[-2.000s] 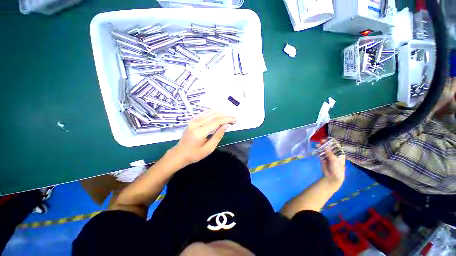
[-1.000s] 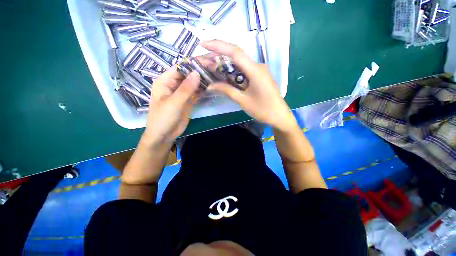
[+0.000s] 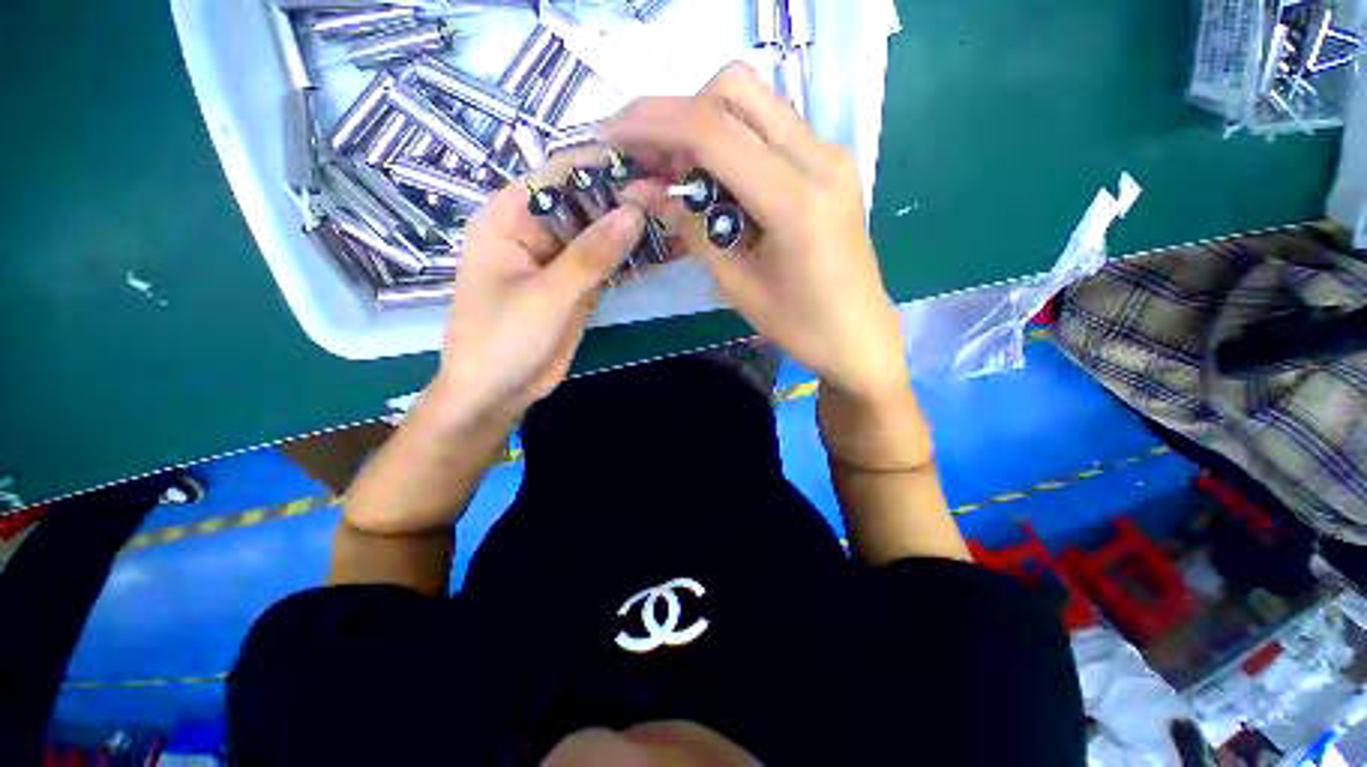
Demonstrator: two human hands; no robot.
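Note:
My left hand (image 3: pixel 517 292) holds several metal cylinders (image 3: pixel 583 183), their dark ends with pale centres facing up. My right hand (image 3: pixel 802 225) is close beside it, touching or nearly touching, and holds at least two cylinders (image 3: pixel 724 228) with black-ringed ends; a pale pin sticks out of one. The fingers hide how many each hand holds. Both hands are above the near side of the white tray (image 3: pixel 333 322). Silver cylinders (image 3: pixel 435 128) lie piled in the tray, mostly to the left of the hands.
The tray stands on a green bench (image 3: pixel 105 345). A clear basket (image 3: pixel 1274 68) of thin metal parts is at the upper right. A clear plastic bag (image 3: pixel 1049 292) hangs at the bench edge. A person in a plaid garment (image 3: pixel 1184 322) is at the right. Red items (image 3: pixel 1124 581) are below.
Since two seconds ago both hands have come together over the tray, each with cylinders. Since one second ago the cylinders in my left hand have turned ends up, and the view has shifted slightly.

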